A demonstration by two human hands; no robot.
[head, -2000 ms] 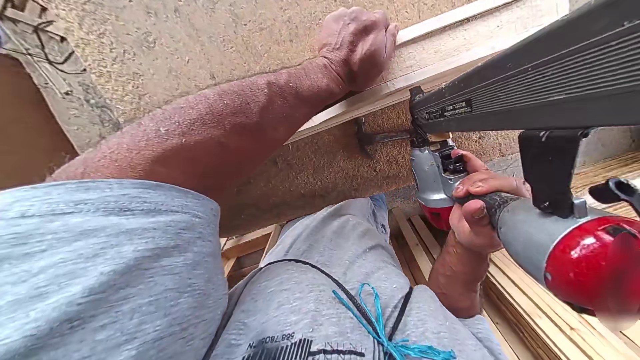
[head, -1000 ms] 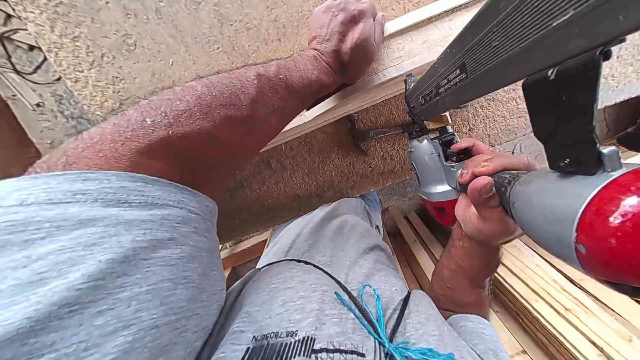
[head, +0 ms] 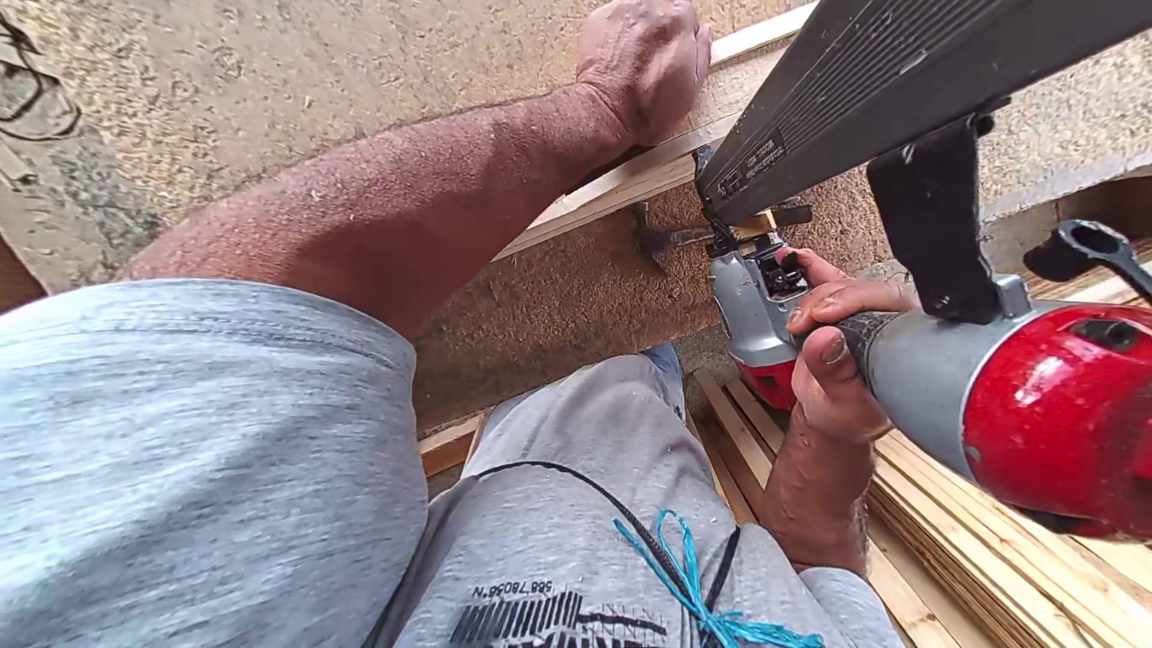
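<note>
My right hand [head: 837, 342] is closed round the dark grip of a red and grey pneumatic nail gun [head: 909, 387] on the right. The gun's long black magazine [head: 900, 99] slants up to the top right, and its nose is beside a light wooden board [head: 621, 184]. At the top, my left hand [head: 643, 67] is curled against the boards; its fingertips and palm are hidden, so its hold is unclear. Under the gun's nose lies a hammer [head: 666, 238] with a dark metal head, partly covered by the gun.
Sawdust covers the work surface [head: 540, 315]. Long wooden slats [head: 990, 558] are stacked at the lower right. Dark wire or cord [head: 36, 99] lies at the upper left. A blue string [head: 684, 576] hangs in front of my shirt. A dark hook-like part [head: 1089, 252] sticks out at the right.
The nail gun's magazine has swung to a steeper slant, and its red rear end has come further into view. My left hand has shifted slightly left and up in view. My right hand keeps its grip.
</note>
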